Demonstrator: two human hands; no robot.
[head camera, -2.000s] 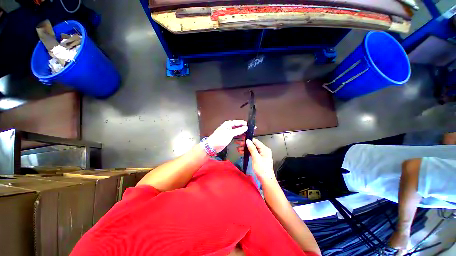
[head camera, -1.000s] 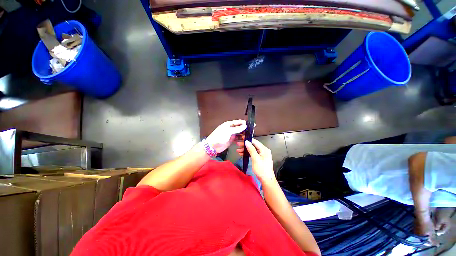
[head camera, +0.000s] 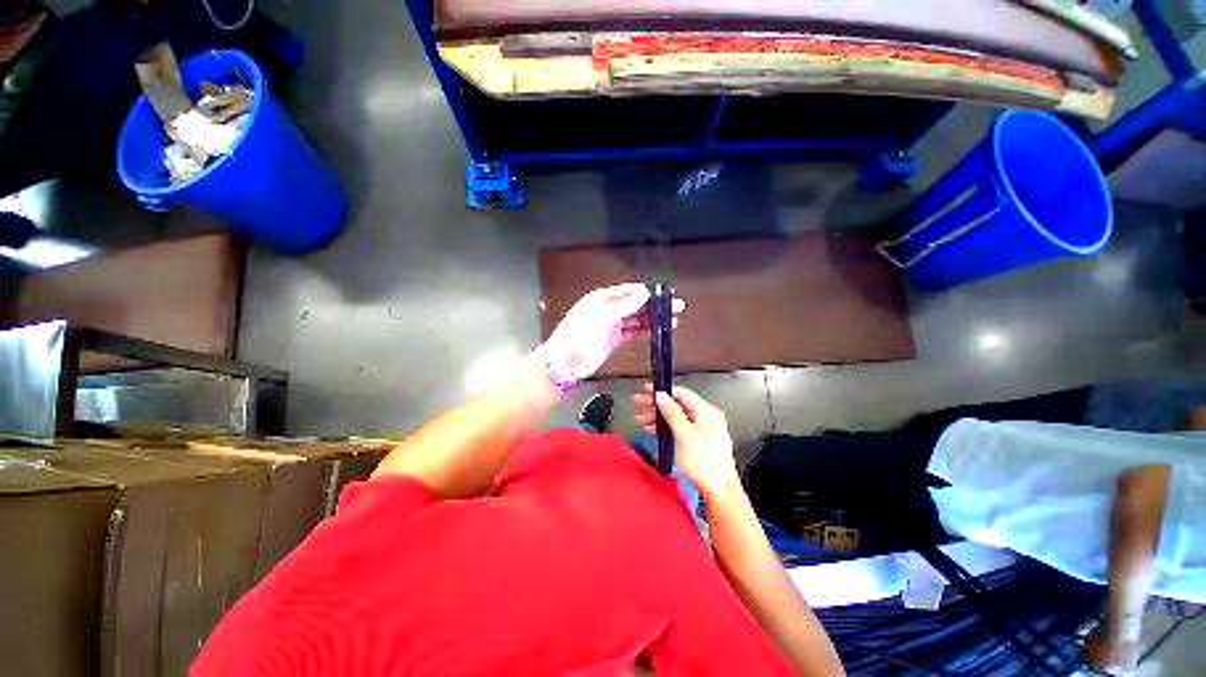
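Black strips (head camera: 663, 355) run lengthwise between my two hands in front of my body. My left hand (head camera: 599, 331) grips them near their far end, with the fingertips at the strips. My right hand (head camera: 694, 437) grips them nearer my body, thumb on top. The strips lie close together, so I cannot tell how many there are. Their near end passes below my right hand toward my shirt.
A brown floor mat (head camera: 794, 298) lies ahead. A blue bin with scraps (head camera: 284, 185) is at left, another blue bin (head camera: 979, 218) at right. The blue press (head camera: 714, 126) is ahead. Cardboard boxes (head camera: 172, 556) are at left. A co-worker's arm (head camera: 1131, 562) is over a strip pile (head camera: 899, 639).
My left hand has moved forward along the strips, farther from my right hand. The strips' far ends now reach only slightly past it. The view has shifted a little, and the co-worker's arm has moved.
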